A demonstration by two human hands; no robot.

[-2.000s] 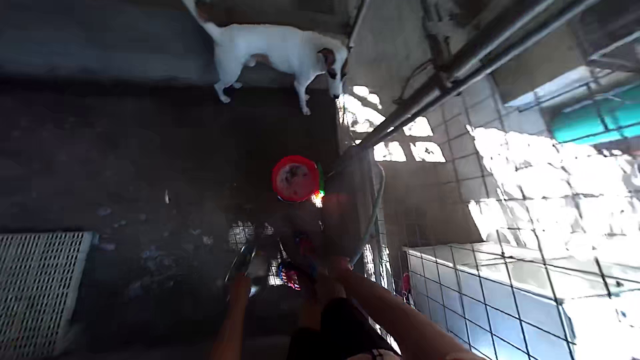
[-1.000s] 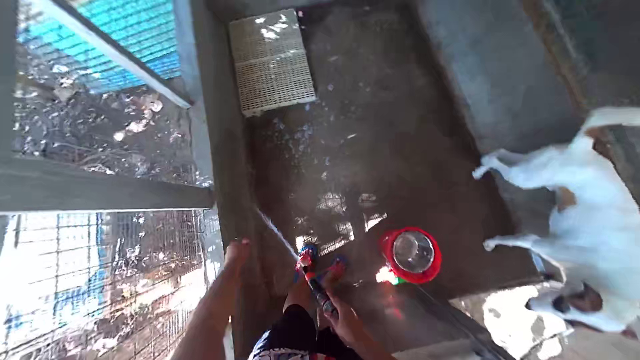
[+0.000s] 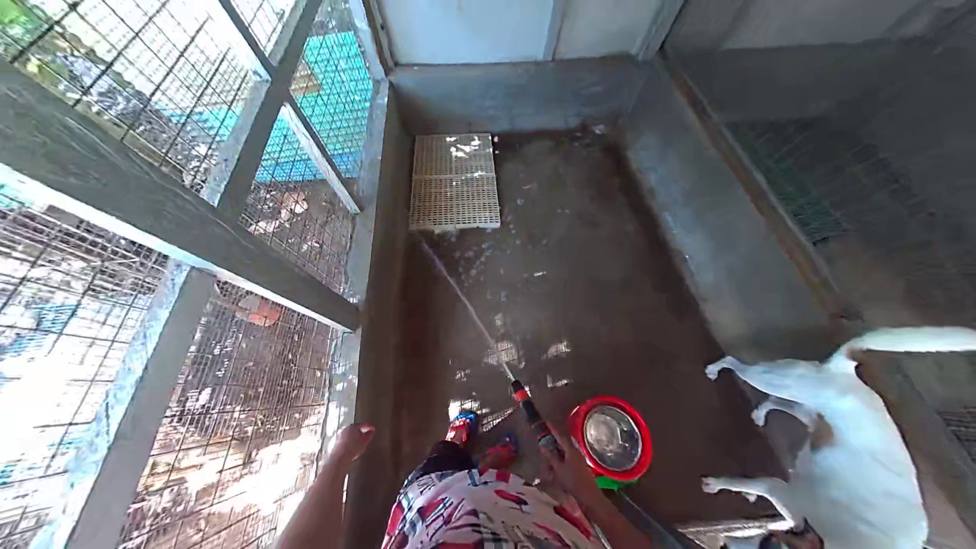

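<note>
My right hand [image 3: 555,457] grips a black and red hose spray nozzle [image 3: 531,414] at the lower middle. A thin water jet [image 3: 461,293] runs from its tip up and left toward the near corner of a cream slatted plastic panel [image 3: 455,183], which lies on the wet concrete floor. My left hand [image 3: 356,440] is held out at the lower left beside the mesh wall, with nothing seen in it; its fingers look curled, but their pose is unclear. Just right of my right hand is a red-rimmed round bowl [image 3: 612,438], with a green part under its edge.
A white dog [image 3: 850,442] with a dark-marked head stands at the lower right. A wire mesh wall with grey beams [image 3: 175,221] runs along the left. Low concrete walls [image 3: 526,95] bound the floor at the back and right. My feet in sandals [image 3: 461,428] are below.
The view has swung widely since two seconds ago. The water jet, pointing toward the left wall's base one second ago, now reaches near the slatted panel. The nozzle stays in my right hand.
</note>
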